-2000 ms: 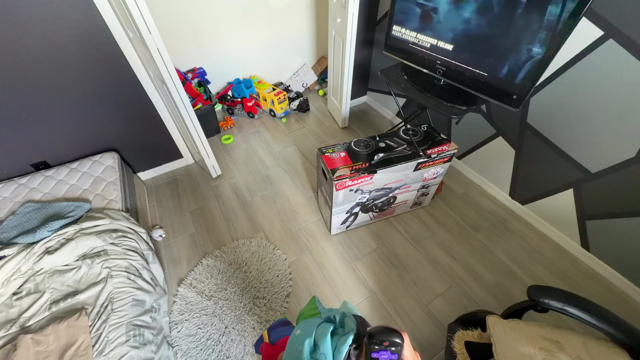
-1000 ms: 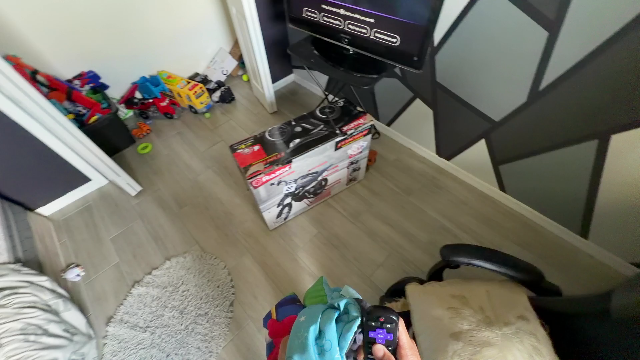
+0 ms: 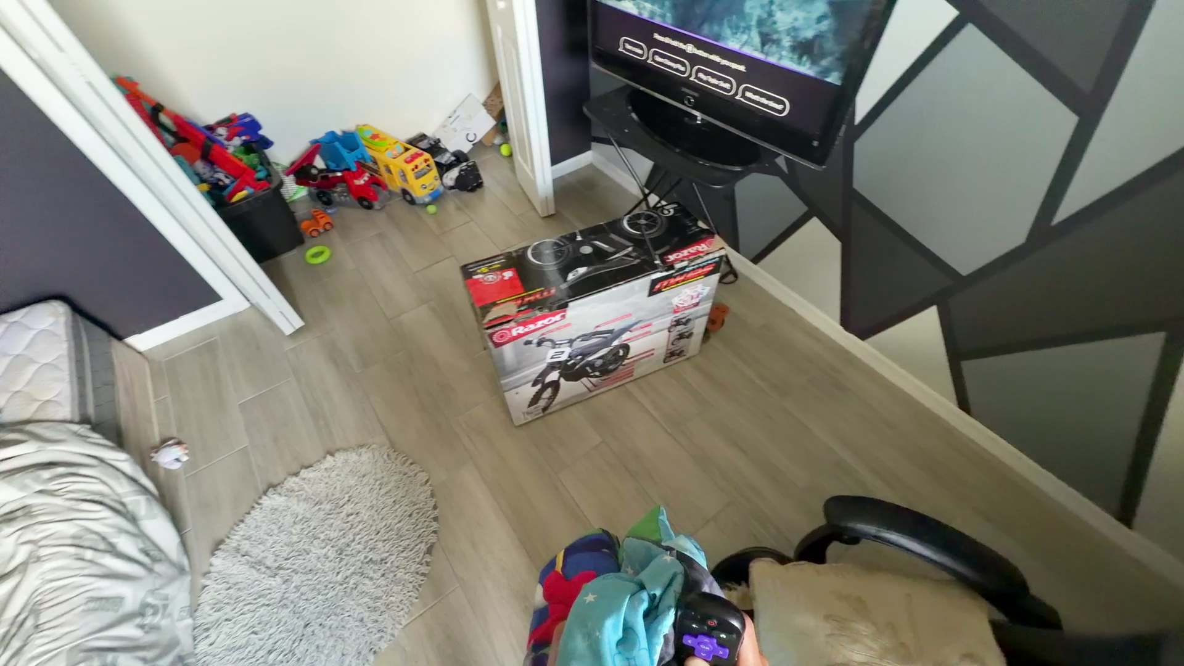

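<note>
At the bottom edge, my right hand [image 3: 751, 645] is closed around a black remote control [image 3: 709, 631] with a purple direction pad; only part of the fingers and thumb shows. Against the remote's left side lies a bundle of cloth, with a teal star-patterned fabric [image 3: 622, 606] and a red and blue piece [image 3: 564, 587]. A sliver of skin shows at the bundle's lower left, but whether it is my left hand cannot be told. Beyond, a television [image 3: 740, 69] on a black stand shows a screen with a row of buttons.
A large Razor box [image 3: 601, 324] stands on the wood-look floor. Nearby are a round gray shaggy rug [image 3: 319, 564], a bed with rumpled bedding [image 3: 83, 546], and a black-armed chair with a beige cushion [image 3: 860, 615]. Toys and a black bin [image 3: 264, 222] sit along the far wall.
The view has swung right, then partly back. The television picture has changed from a dark scene to one with a row of buttons. The remote stays in my right hand.
</note>
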